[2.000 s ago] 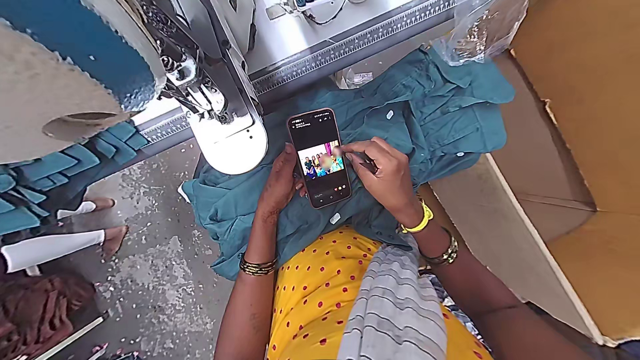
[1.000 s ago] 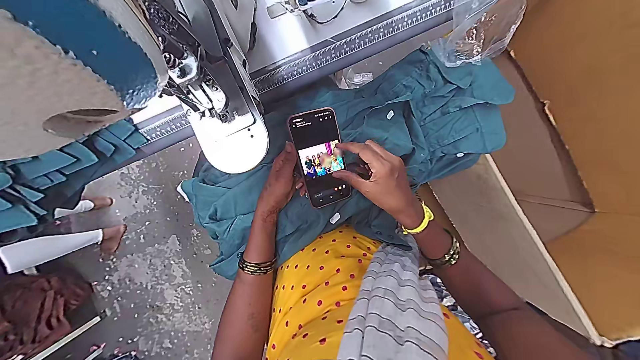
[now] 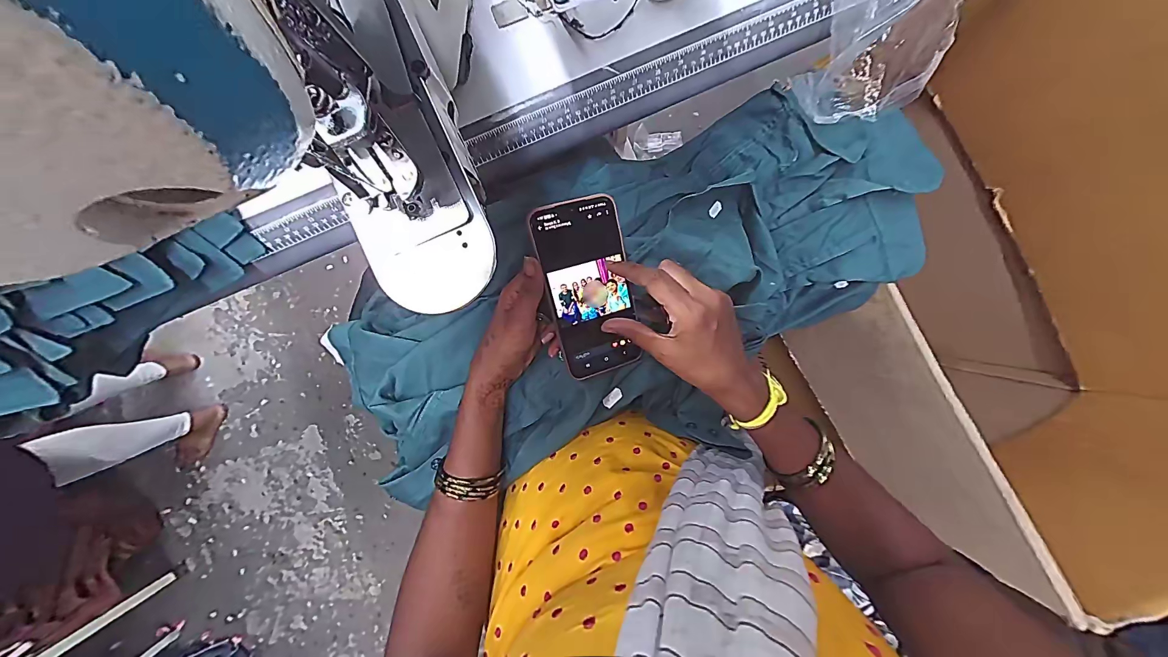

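Note:
A smartphone [image 3: 589,287] with a picture of several people on its screen rests in my left hand [image 3: 513,328], which grips it from the left and from below. Over the screen's right side is my right hand [image 3: 689,324], thumb and index finger spread at the picture; it holds nothing. Whether those fingertips touch the glass cannot be told. Under the phone and both hands, a teal garment [image 3: 821,219] lies across my lap, with small white tags on it.
Ahead stands a sewing machine [image 3: 424,246] beside a table edge with a measuring scale [image 3: 639,87]. Teal fabric pieces [image 3: 119,283] lie at the left. A cardboard box [image 3: 931,420] is at the right, near a clear plastic bag [image 3: 876,64]. Another person's feet [image 3: 201,433] show on the floor.
The thumb and index finger of my right hand have moved over the screen, from close together one second ago to spread apart now. My left hand keeps its hold on the phone.

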